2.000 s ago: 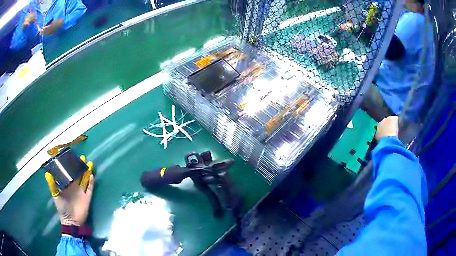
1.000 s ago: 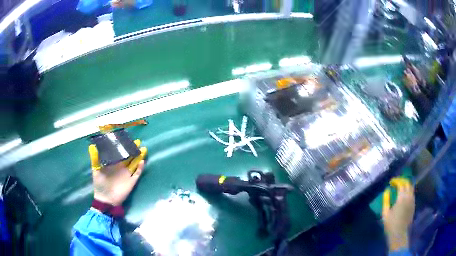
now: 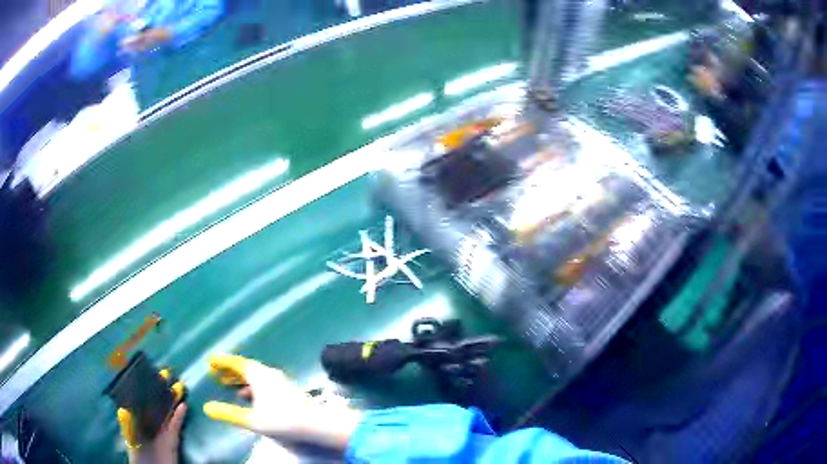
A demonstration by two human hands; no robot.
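Observation:
A dark LCD panel with an orange flex cable at its top is at the lower left. My left hand, with yellow finger cots, holds the panel from below; the picture's bottom edge cuts the hand off. My right hand is just right of the panel, apart from it. Its cotted thumb and finger are spread and point left, with nothing between them. My right forearm partly covers the pale heap of films.
A black air gun lies beyond my right forearm. A pile of white strips lies behind it. A blurred stack of clear trays stands at right, with a dark panel on top. A white edge strip crosses the bench. A person in blue is at upper left.
My right hand has moved from the far right, across the bench, to beside the panel. My left hand with the panel appears lower and further left. The camera view has shifted.

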